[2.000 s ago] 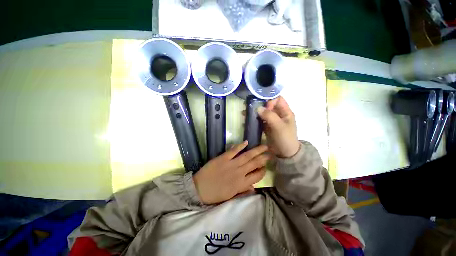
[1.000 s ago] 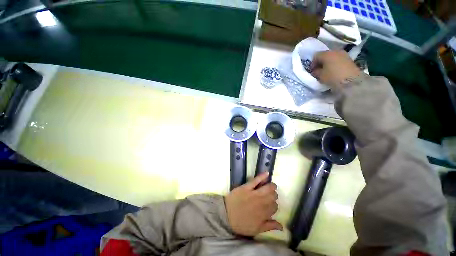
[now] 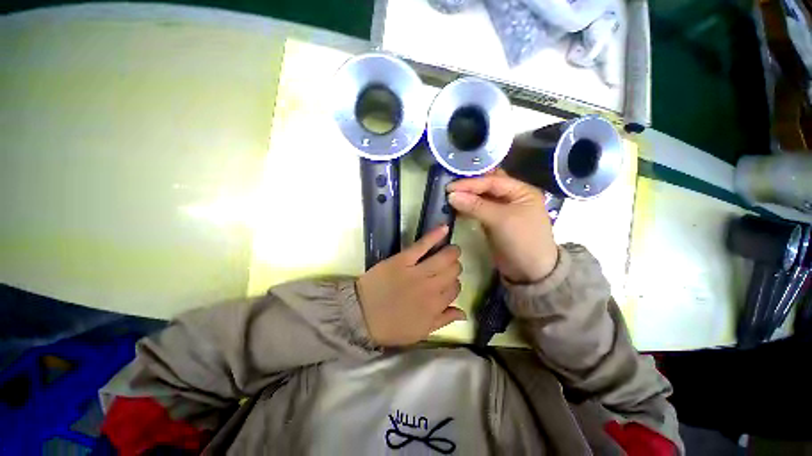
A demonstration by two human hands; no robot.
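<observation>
Three dark grey hair dryers lie side by side with silver-grey end rings: the left dryer (image 3: 381,214), the middle dryer (image 3: 436,209) and the right dryer (image 3: 588,158). The right dryer is turned partly sideways. My left hand (image 3: 411,294) lies over the lower handle of the middle dryer and holds it. My right hand (image 3: 516,227) has its thumb and index fingertips together on that dryer's upper handle, just below the ring. Any small part between these fingertips is hidden. My right hand and sleeve cover much of the right dryer's handle.
A large white tray (image 3: 639,53) with clear-bagged parts stands beyond the pale yellow bench (image 3: 223,214). More dark dryers (image 3: 764,267) lie at the right, below a pale wrapped roll (image 3: 775,181). A green conveyor belt (image 3: 690,80) runs behind.
My right hand has come back from the white bowl to the middle dryer's upper handle. My left hand stays on a dryer handle. The camera view has shifted, and the bowl is out of view.
</observation>
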